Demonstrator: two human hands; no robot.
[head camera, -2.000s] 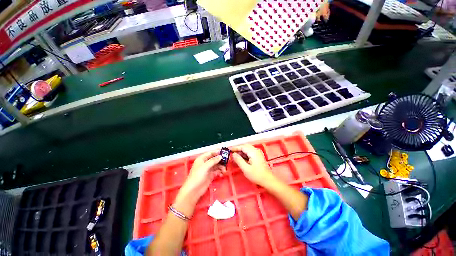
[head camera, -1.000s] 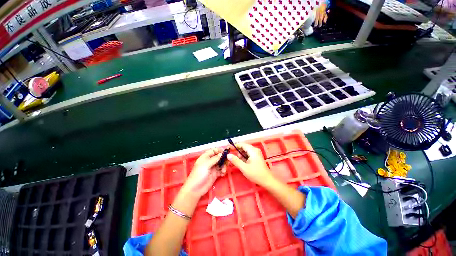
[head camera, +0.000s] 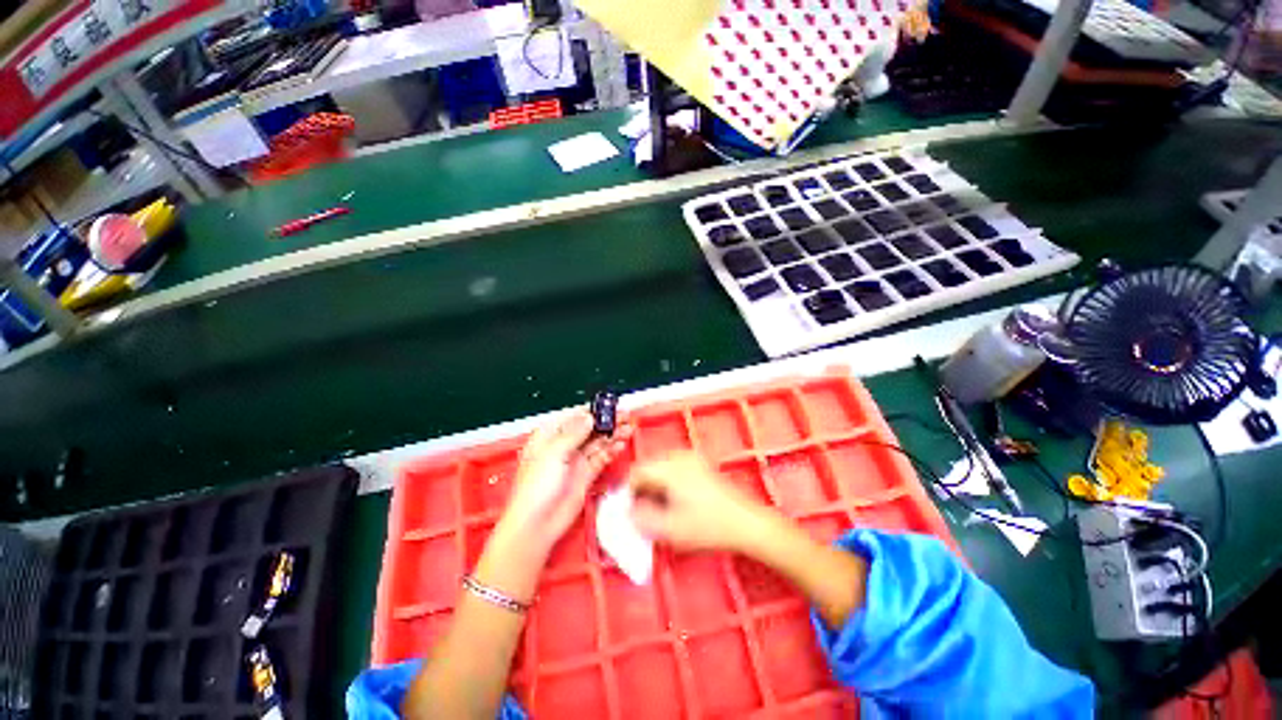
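My left hand (head camera: 562, 471) holds a small black glossy electronic unit (head camera: 605, 412) at its fingertips, above the back edge of the red blister tray (head camera: 562, 630). My right hand (head camera: 689, 504) is to its right over the tray, slightly blurred. Its fingertips pinch the upper part of a white crumpled cloth or paper (head camera: 623, 539). The fingers hide part of the cloth.
A black tray (head camera: 183, 591) with two small circuit assemblies lies left. On the green belt behind sits a white tray (head camera: 780, 335) of black squares. At right are a grey bottle (head camera: 995, 355), black fan (head camera: 1156, 345), yellow finger cots (head camera: 1122, 461) and power strip (head camera: 1129, 570).
My right hand has moved down from the unit and taken hold of the white cloth. The thin dark tool no longer shows in it. The white tray has shifted right along the belt.
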